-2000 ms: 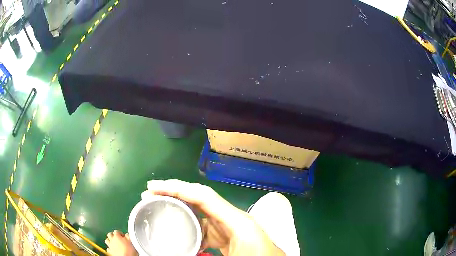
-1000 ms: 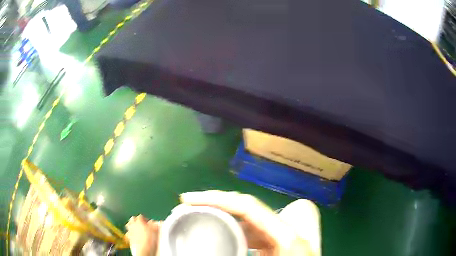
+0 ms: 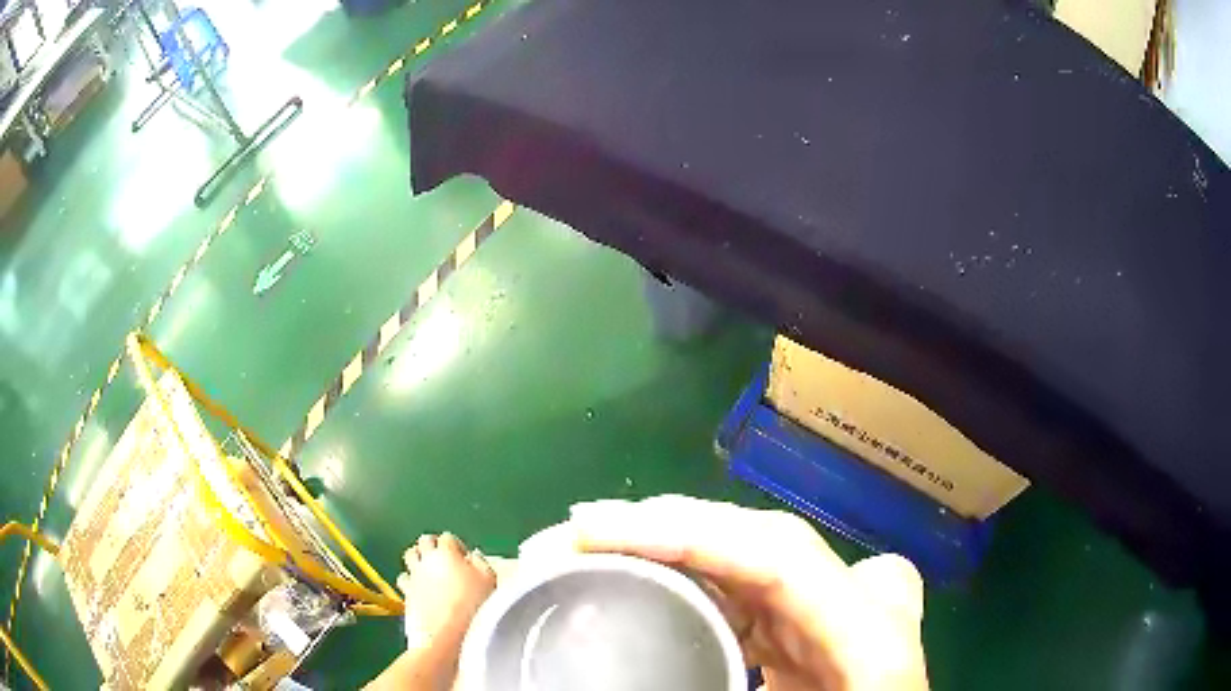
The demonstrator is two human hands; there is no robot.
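The flask cup (image 3: pixel 608 641) is at the bottom centre, close to the camera. Its silvery-grey inside faces up, and its lower part is cut off by the edge. My right hand (image 3: pixel 770 574) is wrapped around the cup's far and right side. My left hand (image 3: pixel 448 591) is just left of the cup, small, with bent fingers. Whether it holds anything or touches the cup cannot be told.
A table with a black cover (image 3: pixel 837 149) spans the upper right. A blue crate (image 3: pixel 851 493) with a tan cardboard sheet (image 3: pixel 891 432) is beneath its edge. A yellow-railed trolley (image 3: pixel 203 446) carries a taped carton (image 3: pixel 155 540) at lower left. Striped tape (image 3: pixel 405 317) marks the green floor.
The view has swung left, so the table, crate and trolley sit further right in the picture. The cup and both hands appear further right too; my right hand stays on the cup.
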